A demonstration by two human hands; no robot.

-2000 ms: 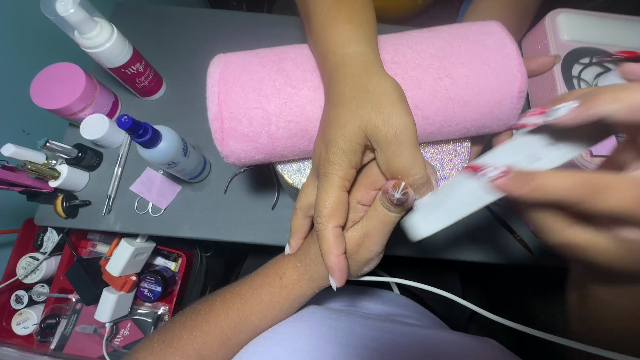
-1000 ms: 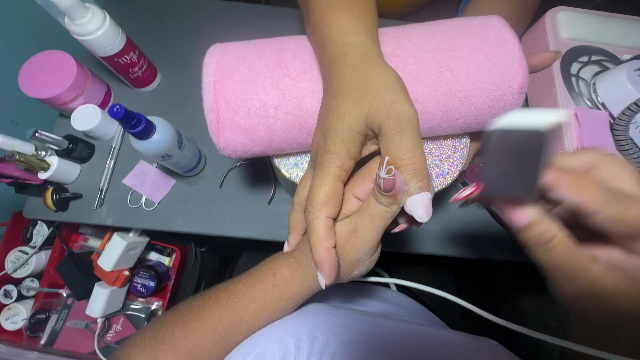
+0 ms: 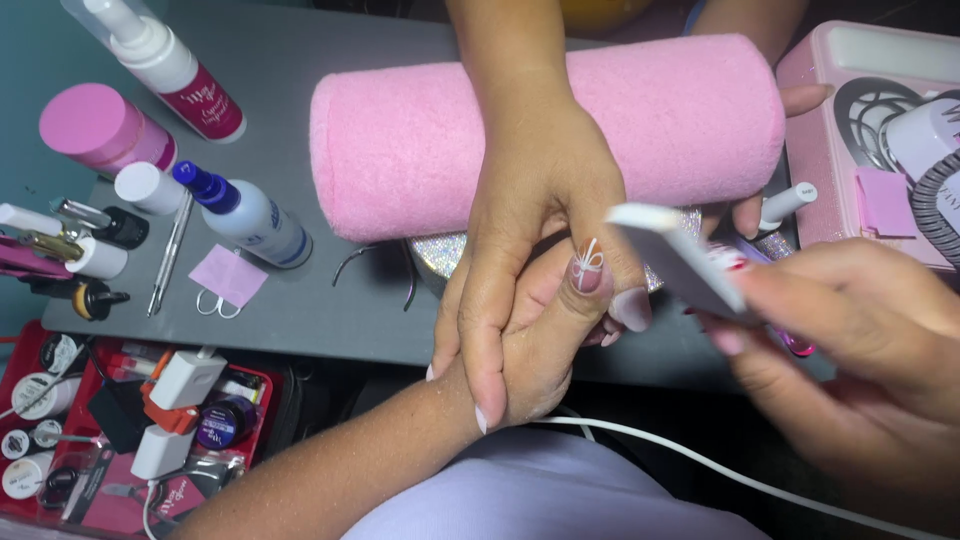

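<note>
My left hand [image 3: 536,352] reaches in from the lower left and grips another person's hand [image 3: 540,165], which lies over it, palm down. My left thumb, its nail painted with a white bow, rests beside that person's thumb. The other thumb's nail [image 3: 632,307] looks pale and dusty. At the right, my right hand [image 3: 840,337] pinches a nail buffer block [image 3: 675,259] between thumb and fingers. The block is tilted and slightly blurred, just right of the other person's thumb; whether it touches cannot be told. A pink towel-covered hand rest [image 3: 690,120] lies under that person's forearm.
Left on the grey table [image 3: 360,322] stand a pump bottle [image 3: 187,90], pink jar [image 3: 105,131], blue-capped spray bottle [image 3: 262,221] and several polish bottles. Scissors [image 3: 219,304] lie there. A red tray [image 3: 262,390] is lower left; a pink device [image 3: 810,127] right. A white cable [image 3: 675,450] crosses below.
My right hand swung the buffer block away to the right of the other person's thumb, then brought it back nearer, turned to another angle. My left hand keeps its hold.
</note>
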